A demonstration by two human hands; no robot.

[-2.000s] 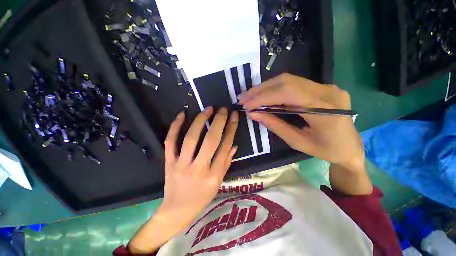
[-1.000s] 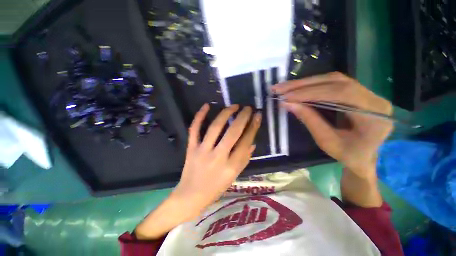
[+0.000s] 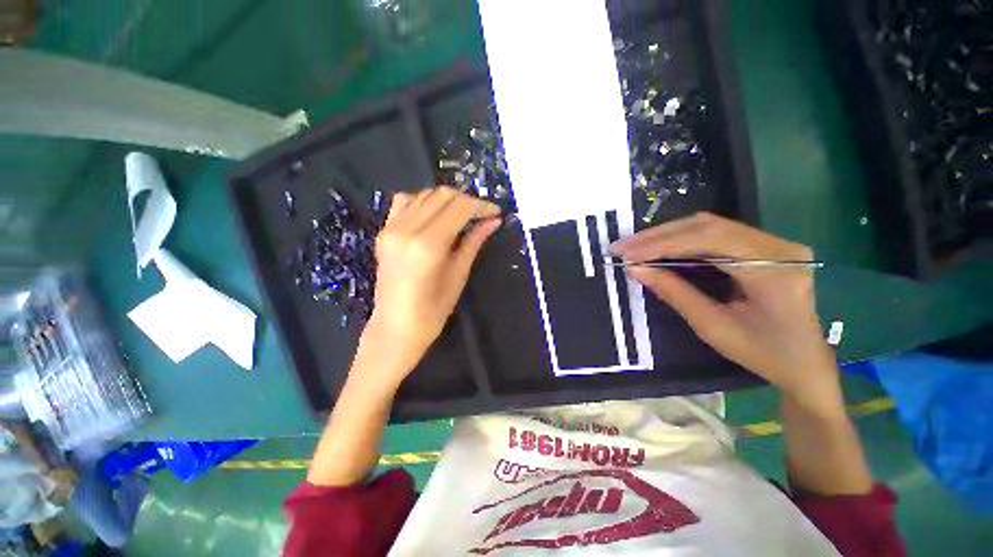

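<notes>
The adhesive sheet lies over the right compartment of the black divided tray; its black end with white lines faces me. My right hand holds the slim tweezers like a pen, tips over the white lines. My left hand is at the sheet's left edge, thumb and fingertips close together beside a pile of small electronic parts. Whether it pinches a part is too small to tell. More parts lie right of the sheet and in the left compartment, partly behind my left hand.
White liner scraps lie left of the tray. A blister stack is at the far left, and a pale strip lies behind. Another black tray with parts is at the right. Blue material is at the lower right.
My left hand has left the sheet's black end and moved up-left to the parts pile, fingertips drawn together. My right hand stays over the white lines with the tweezers. The view now takes in more bench.
</notes>
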